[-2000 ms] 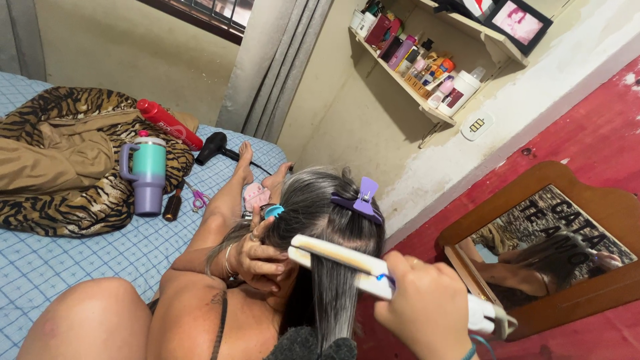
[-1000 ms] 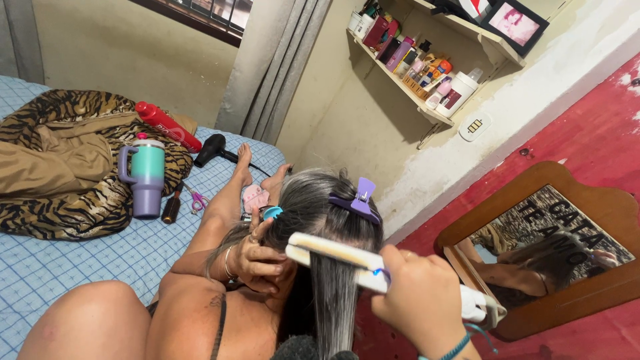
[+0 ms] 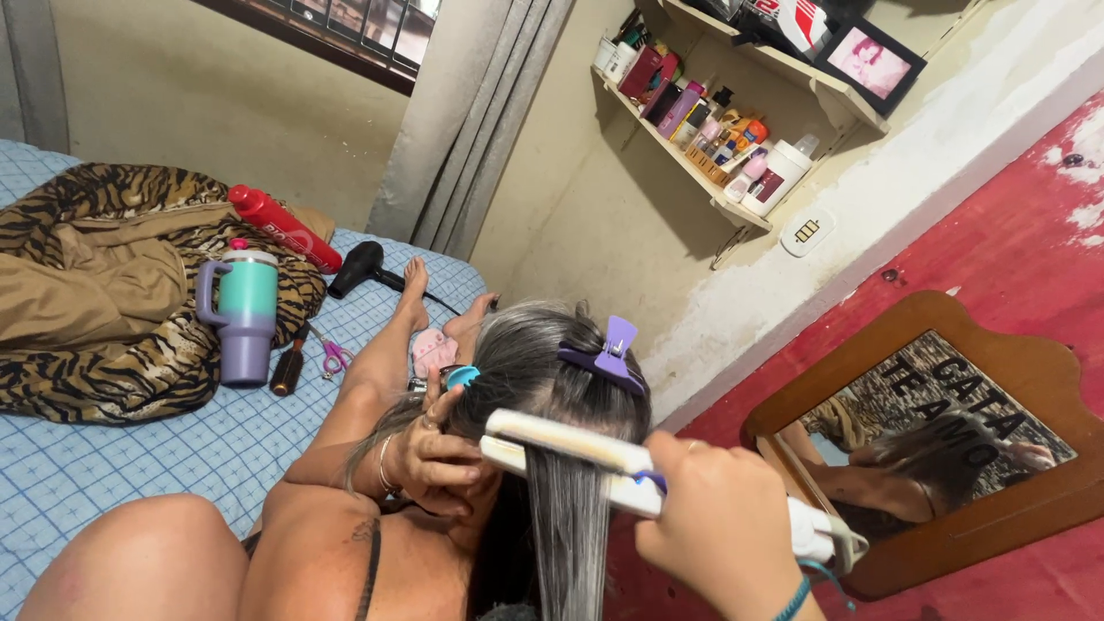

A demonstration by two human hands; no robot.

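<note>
My right hand (image 3: 720,513) grips a white hair straightener (image 3: 569,440), whose plates lie across a flat section of dark and grey hair (image 3: 565,543) close to the seated person's head. Straightened hair hangs below the plates. A purple claw clip (image 3: 612,355) holds hair on top, and a turquoise clip (image 3: 463,376) sits at the side. The seated person's own hand (image 3: 435,457), with a ring and bracelet, is raised beside the head, near the straightener's tip. At the bottom edge shows a sliver of something dark and fuzzy (image 3: 507,612); whether it is my gloved left hand is unclear.
On the bed (image 3: 103,483) lie a tiger-print blanket (image 3: 164,362), a handled tumbler (image 3: 247,319), a red bottle (image 3: 289,233), a black hair dryer (image 3: 358,267), a brush (image 3: 287,366) and purple scissors (image 3: 335,355). A wood-framed mirror (image 3: 914,302) stands right; a shelf (image 3: 690,164) holds toiletries.
The dark fuzzy thing at the bottom has moved down, mostly out of view. The straightener stays across the hair near the head, with my right hand still around it.
</note>
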